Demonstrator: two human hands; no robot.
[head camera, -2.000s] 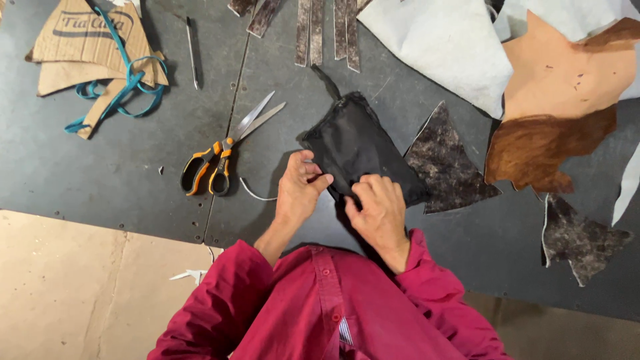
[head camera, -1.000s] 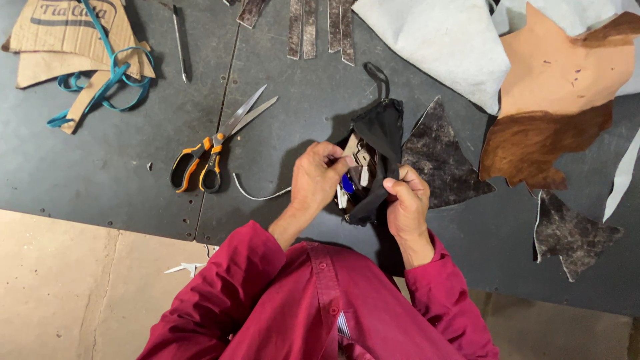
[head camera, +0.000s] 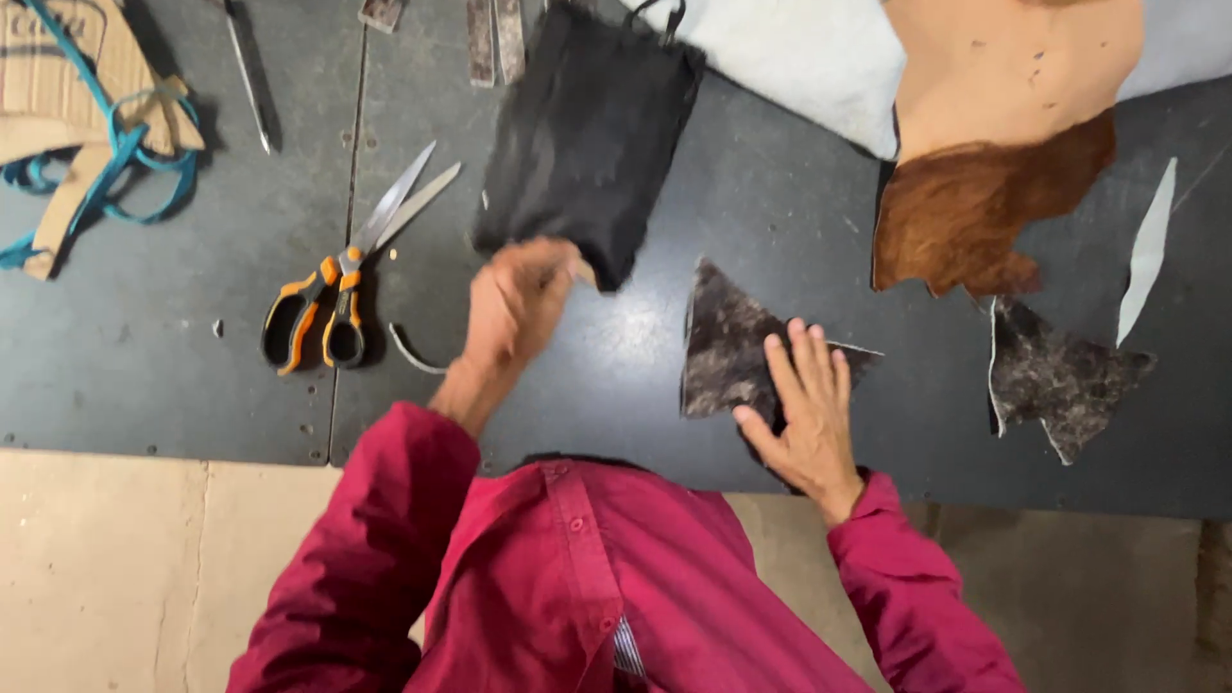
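A black cloth pouch (head camera: 597, 144) with a loop at its top lies on the dark table. My left hand (head camera: 520, 298) is at the pouch's lower edge with its fingers bent; a small tan bit shows beside the fingertips, and whether they grip anything is hidden. Flat on a triangular piece of dark mottled hide (head camera: 727, 337) rests my right hand (head camera: 808, 414), its fingers spread. Left of my left hand lie scissors with orange and black handles (head camera: 351, 265), blades parted. A thin pale strip (head camera: 414, 351) curves between scissors and wrist.
Cardboard pieces (head camera: 77, 87) with a teal cord (head camera: 120, 144) and a pointed metal tool (head camera: 248, 82) lie at upper left. Narrow hide strips (head camera: 496, 43) are at the top. Brown hide (head camera: 972, 217), pale hide (head camera: 799, 67), a mottled offcut (head camera: 1064, 371) and a white sliver (head camera: 1150, 250) are at right.
The pouch, held open a second ago with items showing inside, now lies flat farther up the table. My right hand has left it and moved right onto the triangular hide piece.
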